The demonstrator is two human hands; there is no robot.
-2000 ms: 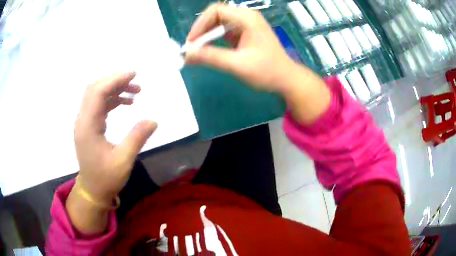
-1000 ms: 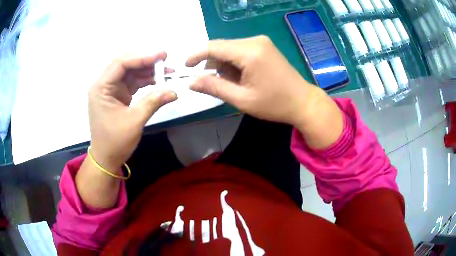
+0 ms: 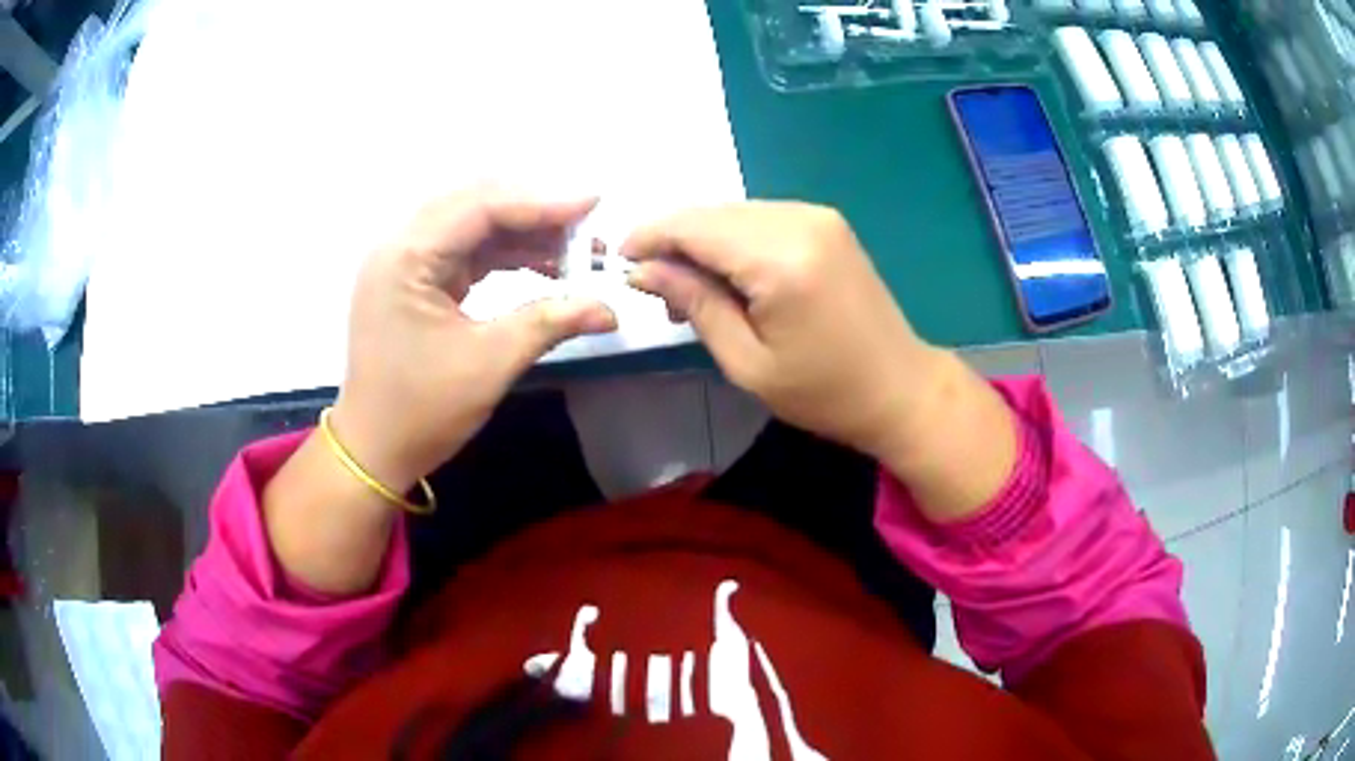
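Observation:
My left hand [image 3: 461, 305] holds a small white housing [image 3: 577, 265] between thumb and fingers, above the front edge of the white work sheet [image 3: 372, 134]. My right hand [image 3: 773, 298] is close on its right, thumb and forefinger pinched at the housing's right side on a small white part [image 3: 629, 272]. The part is mostly hidden by the fingertips. White pieces nearly vanish against the sheet, so their exact shape and fit cannot be told.
A lit phone [image 3: 1028, 205] lies on the green bench top right of my hands. Behind it is a clear component tray [image 3: 892, 63] with white parts. A blister tray with rows of white oblong pieces [image 3: 1174, 176] is at the right. Crumpled clear plastic [image 3: 67, 193] is at far left.
My right hand has come down from the upper right to my left hand. The white part in its fingers has moved into or against the housing. The view has shifted, showing the phone.

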